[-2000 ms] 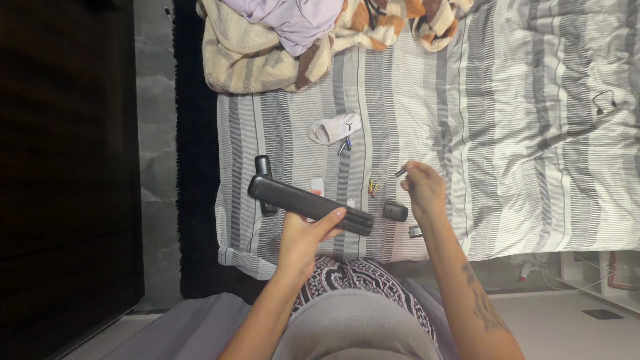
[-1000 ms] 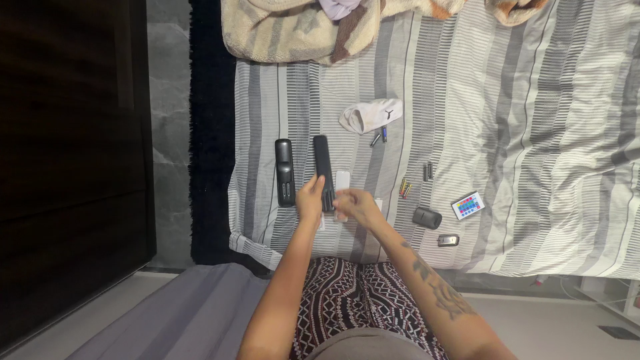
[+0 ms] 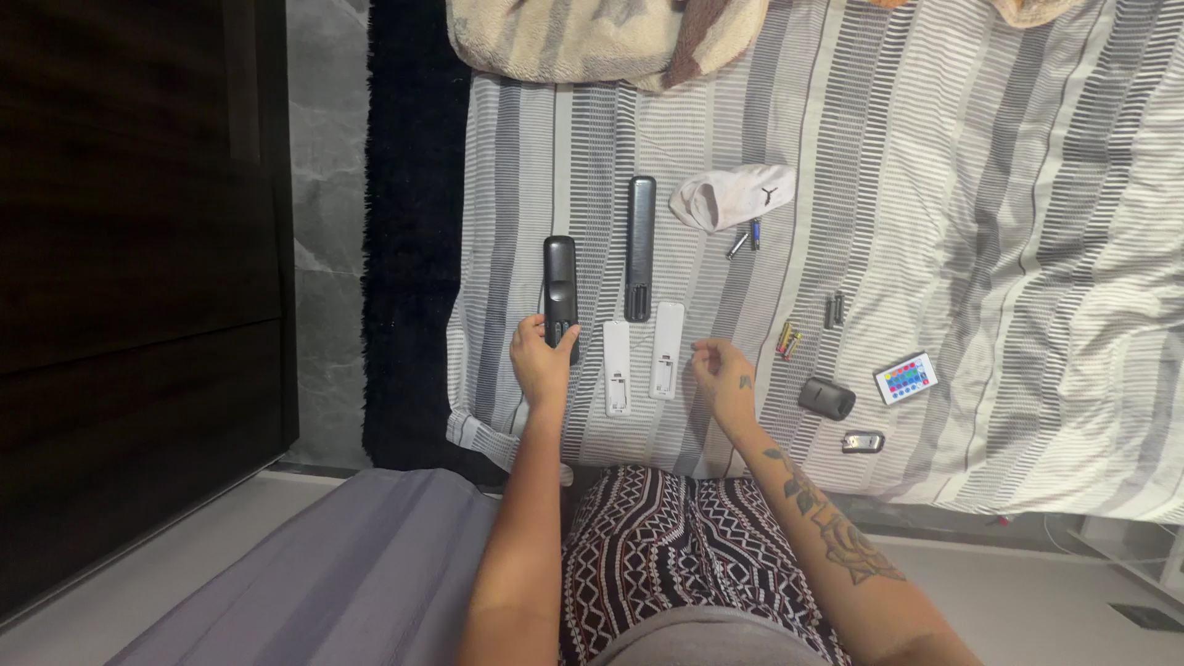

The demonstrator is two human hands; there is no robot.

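My left hand (image 3: 544,359) grips the lower end of a black remote control (image 3: 560,277) on the striped bedspread. To its right lies a longer black remote (image 3: 640,231) with its battery bay uncovered. Two white remotes, one on the left (image 3: 617,361) and one on the right (image 3: 668,342), lie with their battery bays exposed. My right hand (image 3: 720,370) hovers beside the right white remote, fingers bent, with nothing visible in it. Further right are gold-and-black batteries (image 3: 788,340), dark batteries (image 3: 834,310), a dark rounded case (image 3: 826,399), a small silver-and-black object (image 3: 863,442) and a small white remote with coloured buttons (image 3: 906,378).
A white sock (image 3: 735,197) lies up the bed, with a blue battery (image 3: 756,235) and a silver one (image 3: 737,245) beside it. A beige patterned blanket (image 3: 592,42) is bunched at the top. A black shaggy rug (image 3: 412,231) borders the bed's left side.
The longer black remote, in my left hand one second ago, now lies released on the bed. My left hand has moved left onto the other black remote. My right hand has moved away to the right.
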